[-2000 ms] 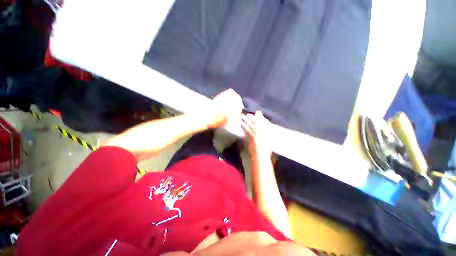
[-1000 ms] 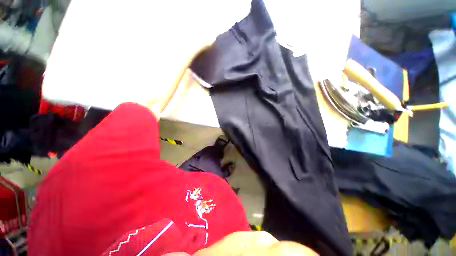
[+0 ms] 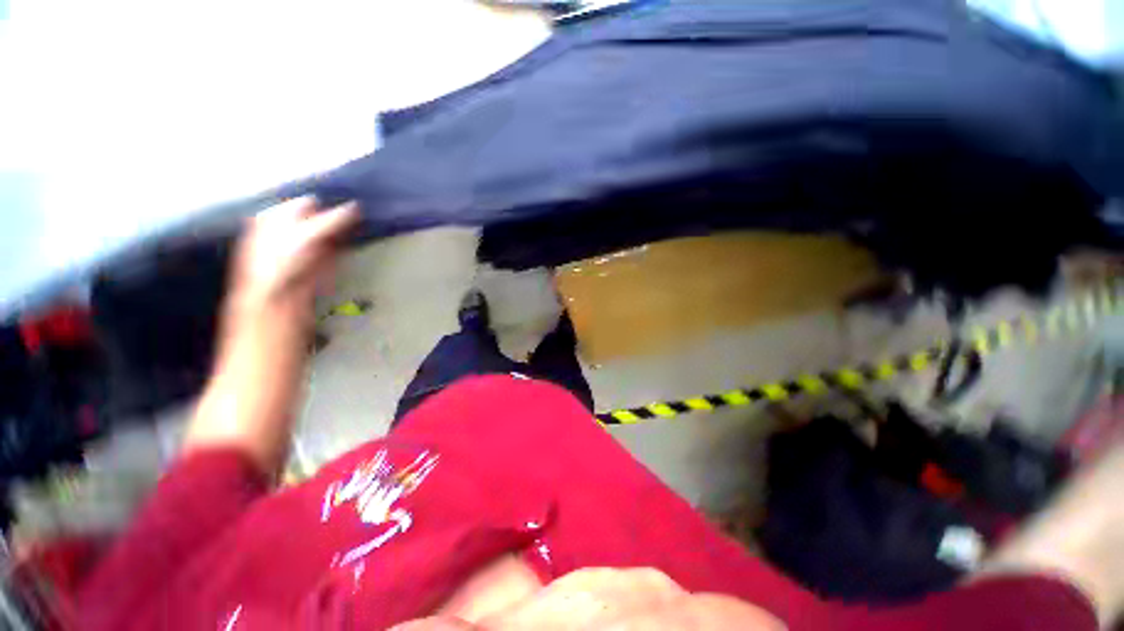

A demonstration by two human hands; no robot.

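Note:
The dark garment (image 3: 690,123) spreads across the top of the picture, over the near edge of the white table (image 3: 185,99), and runs to the right edge of the picture. My left hand (image 3: 293,240) is at the garment's left end by the table's near edge. It is blurred, with fingers bent towards the cloth; whether they grip it cannot be told. My right forearm shows at the lower right edge, and the hand is cut off by the picture's edge.
A tan board or surface (image 3: 715,296) lies below the garment. Black-and-yellow tape (image 3: 777,386) crosses the floor. Dark piles (image 3: 851,505) with a red item lie at the lower right. A red thing (image 3: 56,323) shows under the table at left.
The view has swung, and the iron and its blue pad have left the picture. The garment, hanging over the table's edge before, now stretches across the top. My left hand has come into view.

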